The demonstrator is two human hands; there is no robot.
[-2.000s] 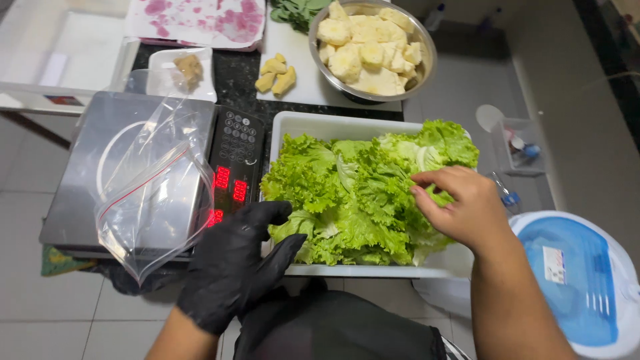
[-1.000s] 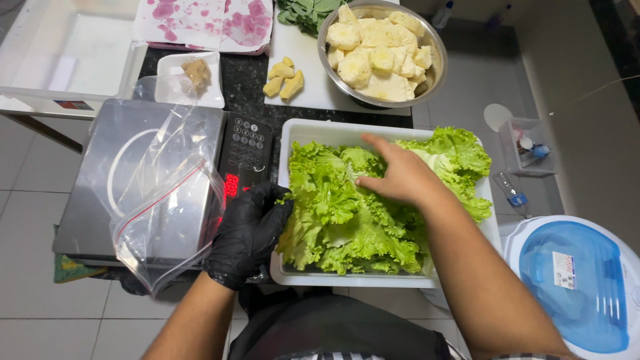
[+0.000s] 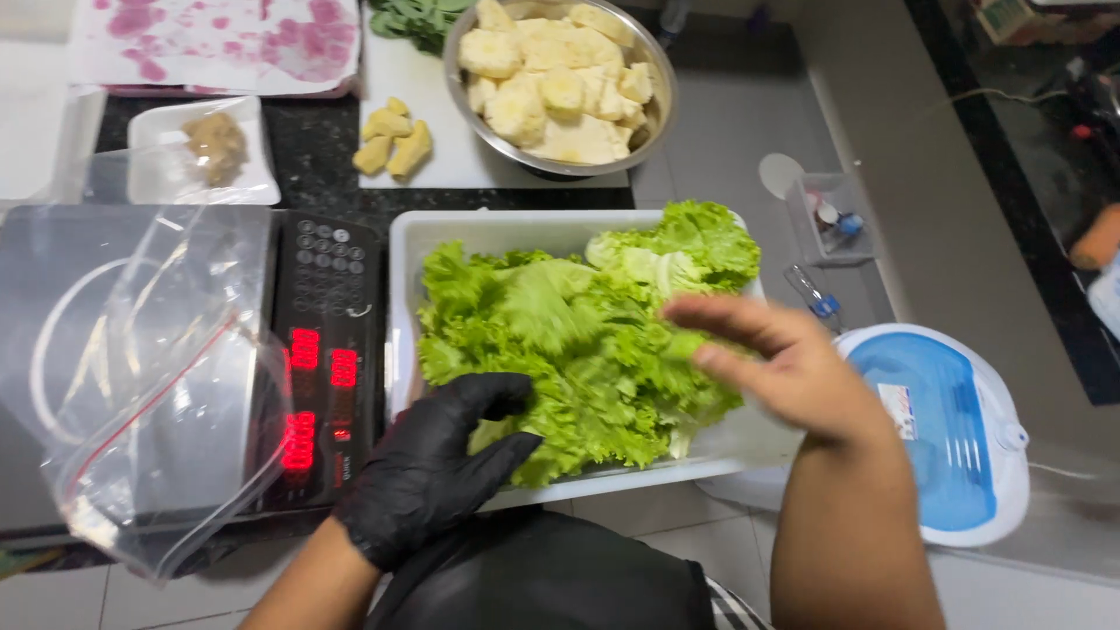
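Note:
Curly green lettuce leaves (image 3: 577,350) fill much of a white plastic tray (image 3: 516,229) in front of me. My left hand (image 3: 437,464), in a black glove, is at the tray's near left edge, fingers and thumb apart around the edge of the leaves; whether it grips a leaf is hidden. My bare right hand (image 3: 779,363) is over the right side of the lettuce, blurred, thumb and fingers apart with nothing plainly held. Left of the tray, a clear zip bag (image 3: 166,385) lies across the steel plate of a digital scale (image 3: 328,289) with lit red digits.
Behind the tray, a steel bowl (image 3: 662,109) of pale peeled chunks and some ginger-like pieces (image 3: 394,138) rest on a white board (image 3: 490,171). A small white dish (image 3: 157,166) holds a brown lump. At right are a blue-lidded white appliance (image 3: 927,429) and a clear bin (image 3: 831,219).
My right hand has moved from the middle of the lettuce toward its right side. My left hand's fingers have spread since one second ago.

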